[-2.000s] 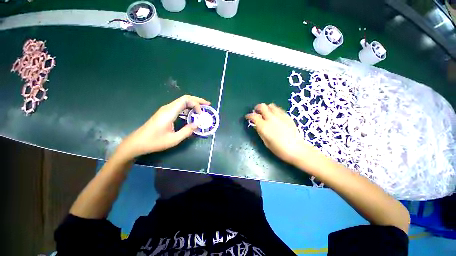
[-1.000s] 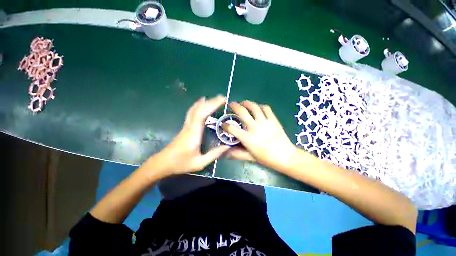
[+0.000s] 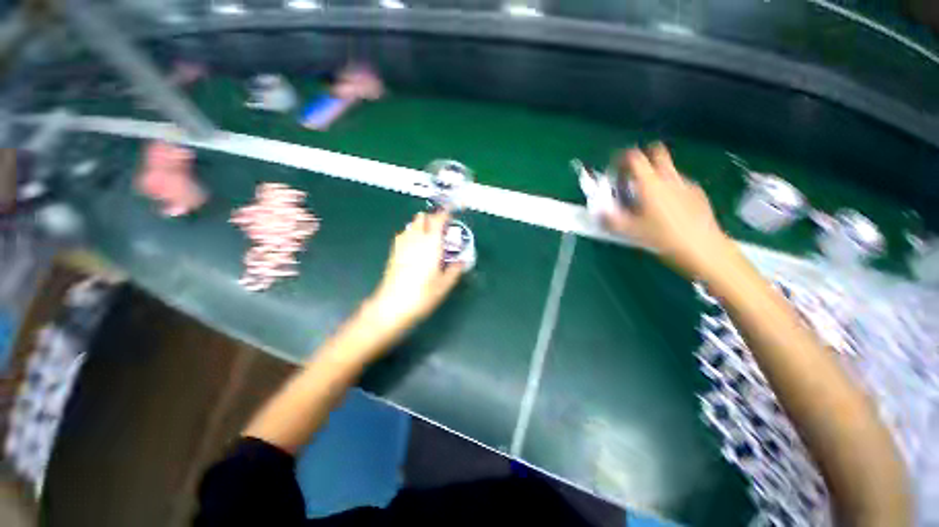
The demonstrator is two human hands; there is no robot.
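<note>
My left hand (image 3: pixel 417 270) holds a white cylindrical housing (image 3: pixel 460 247) by its side, close to the pale metal strip. Its round end faces up, and its inside is blurred. Another housing (image 3: pixel 450 181) stands on the strip just behind it. My right hand (image 3: pixel 659 201) is over the conveyor's near edge with its fingers around a whitish housing (image 3: pixel 600 194), partly hidden by the fingers and blurred. The white ring brackets (image 3: pixel 736 396) lie at the right, partly behind my right forearm.
Pink brackets (image 3: pixel 276 235) and a pink housing (image 3: pixel 170 180) lie on the bench at the left. More housings (image 3: pixel 770 202) are on the belt at the right. A blue-faced piece (image 3: pixel 322 110) is on the belt at the left. The plastic bag (image 3: pixel 906 340) is at the right edge.
The view has swung left and up. My hands have parted: the left has carried its housing toward the strip, and the right has left it and reached to another housing on the conveyor.
</note>
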